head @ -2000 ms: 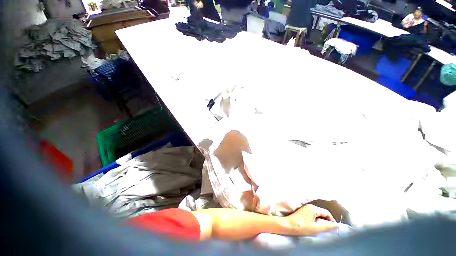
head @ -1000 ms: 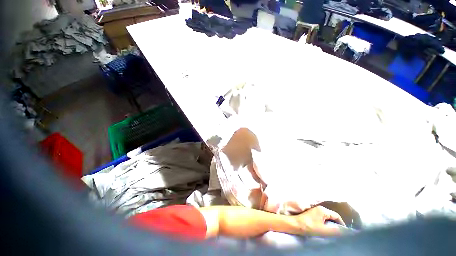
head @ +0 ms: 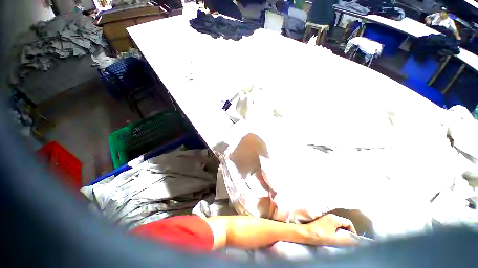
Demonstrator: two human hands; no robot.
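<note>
A pale garment point(head: 246, 152) lies spread over the near end of the white table and hangs over its edge, partly washed out by glare. Pinkish-beige areas show in its folds. A small dark label or tape point(head: 226, 105) shows at its far left edge. My left hand point(head: 335, 230) is at the bottom of the view, fingers curled down at the cloth. Its fingertips and whatever lies between them are hidden by the dark lower rim. My right hand is not in view.
Pale garments point(head: 157, 183) lie in a blue-rimmed bin at the left. Behind it are a green crate point(head: 144, 137) and a red crate point(head: 64, 163). Dark garments point(head: 223, 26) lie at the table's far end. A crumpled pale pile point(head: 464, 136) is at the right. A person point(head: 443, 22) is far right.
The view has shifted slightly, bringing the red crate further into sight than two seconds ago. My left hand stays in nearly the same place on the garment.
</note>
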